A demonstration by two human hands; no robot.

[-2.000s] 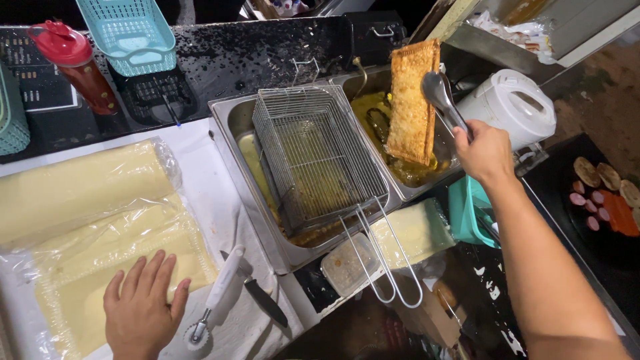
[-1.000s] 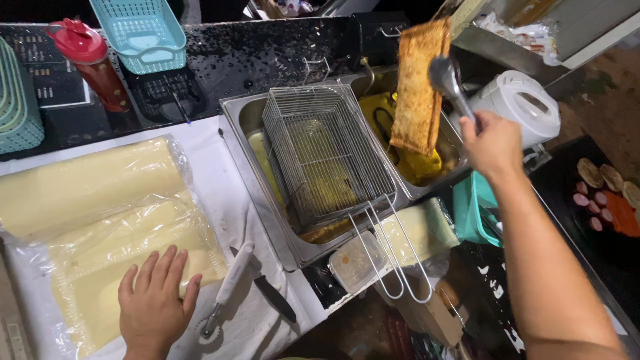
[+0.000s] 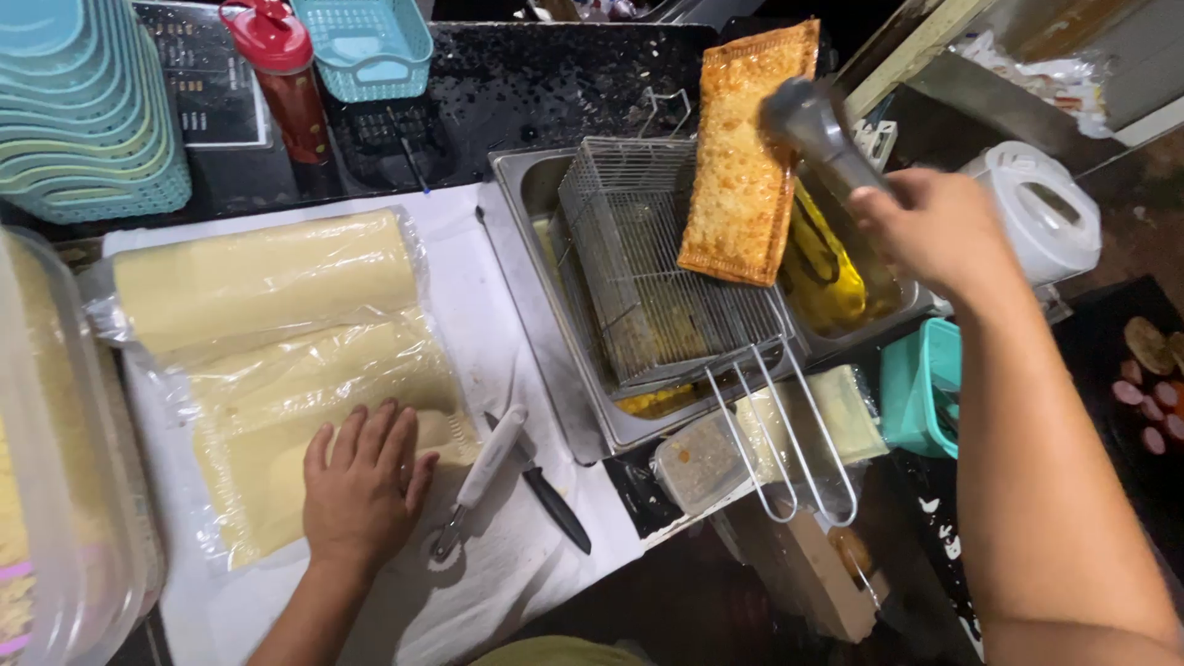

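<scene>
My right hand [image 3: 934, 231] is closed around metal tongs [image 3: 823, 134], whose blurred end lies against a golden fried pastry [image 3: 745, 157]. The rectangular pastry is raised, nearly upright, over the right side of a wire fryer basket [image 3: 647, 277]. That basket stands in a steel fryer basin [image 3: 546, 305]; beside it a second basin [image 3: 893, 301] holds yellow oil. My left hand [image 3: 365, 490] rests flat, fingers a little apart, on rolled-out dough [image 3: 277, 407] wrapped in clear plastic. To its right a pastry wheel cutter [image 3: 490, 458] lies across a black-handled knife [image 3: 555, 509] on white cloth.
Stacked blue baskets [image 3: 92, 139] and a red squeeze bottle [image 3: 277, 83] stand at the back left. A clear container [image 3: 65, 462] is at the left edge. A lidded tub [image 3: 703, 458], a teal bin [image 3: 922, 388] and a white jug [image 3: 1041, 213] surround the fryer's right side.
The pastry and tongs have moved left, from over the oil basin to over the wire basket. My left hand stays on the dough. The view has shifted left.
</scene>
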